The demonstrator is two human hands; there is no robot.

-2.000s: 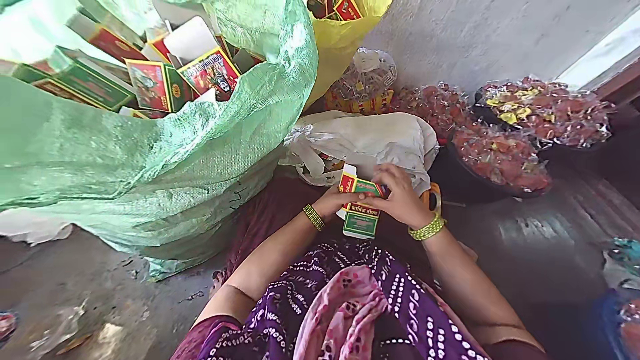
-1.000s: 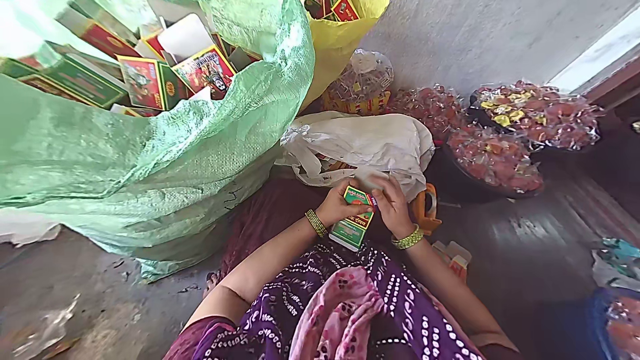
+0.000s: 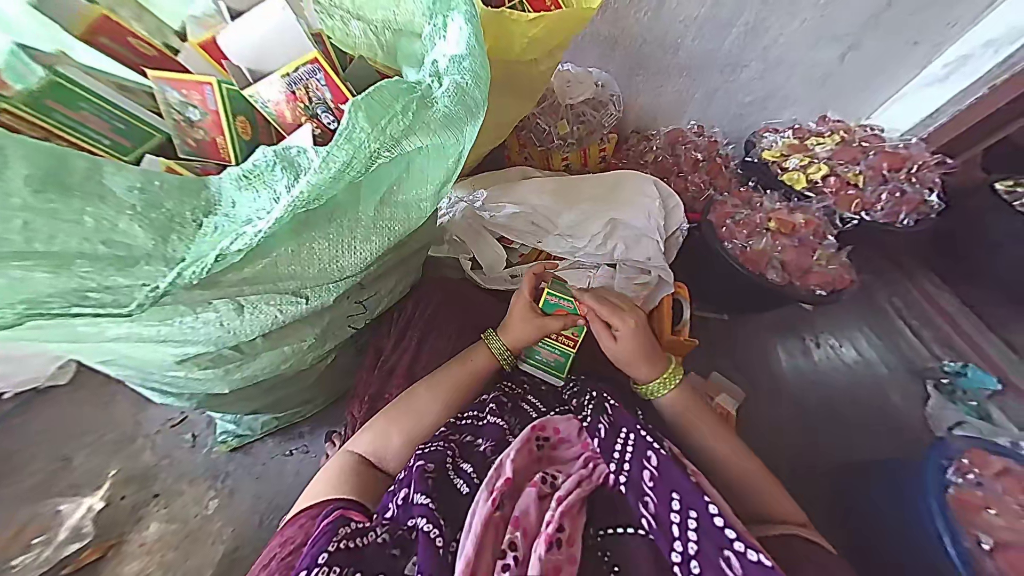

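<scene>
My left hand (image 3: 534, 317) grips a small green printed cardboard box (image 3: 558, 342) above my lap, its thumb across the front. My right hand (image 3: 620, 330) is at the upper right edge of the box, thumb and fingertips touching it near the top. Whether the top flap is closed cannot be told. Just beyond my hands lies a white plastic bag (image 3: 584, 212), partly open, with printed cardboard pieces inside. At the left a large green woven sack (image 3: 320, 232) holds several red and green cardboard boxes (image 3: 192, 116).
Tubs of plastic-wrapped reddish items (image 3: 780, 240) stand to the right along the wall. A yellow sack (image 3: 520, 60) and a clear bag (image 3: 572, 112) are behind the white bag. An orange plastic handle (image 3: 676, 320) and a small carton (image 3: 722, 396) are beside my right arm. A blue tub (image 3: 940, 488) stands lower right.
Two seconds ago the box had a white flap raised at its upper left; that flap no longer shows. My right hand has shifted from across the box to its upper right edge.
</scene>
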